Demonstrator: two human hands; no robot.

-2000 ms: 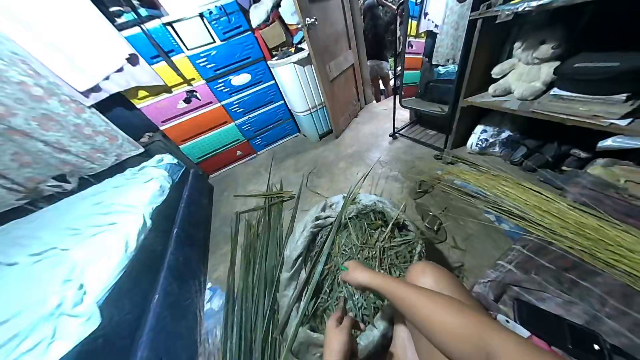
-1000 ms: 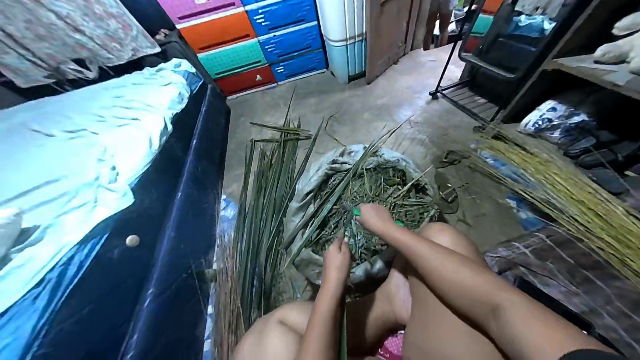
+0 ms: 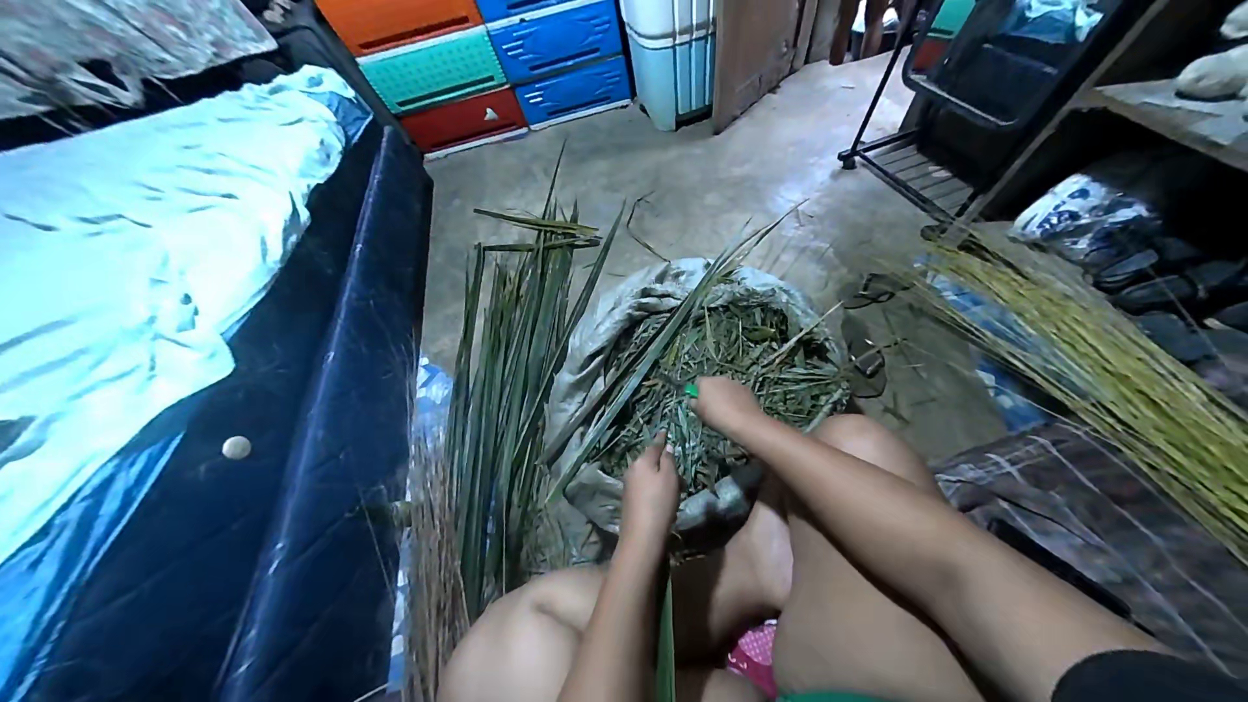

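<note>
A white woven sack [image 3: 585, 361], its mouth rolled open, stands before my knees, full of shredded green leaf scraps [image 3: 741, 341]. Over it, my right hand [image 3: 726, 405] is closed around a small tool with a green handle [image 3: 691, 390]; its blade is hard to make out. Just below and to the left, my left hand [image 3: 651, 483] is closed on a long green palm leaflet [image 3: 666, 634], whose lower end hangs between my legs. Left of the sack lies a pile of long green palm leaflets [image 3: 512, 370]. Another leaflet [image 3: 663, 341] slants across the sack's mouth.
Thin brown midribs [image 3: 434, 565] lie at lower left beside a dark blue mattress [image 3: 322, 390]. A bundle of yellow-green midribs [image 3: 1102, 361] lies at right, near sandals [image 3: 866, 363] and a black metal rack [image 3: 907, 180]. Plastic drawers [image 3: 439, 68] stand behind. Part of a person's legs shows beyond the door.
The view has tilted down toward the sack. Both hands stay over the sack; a green leaflet now shows below my left hand, which was not seen in the oldest frame.
</note>
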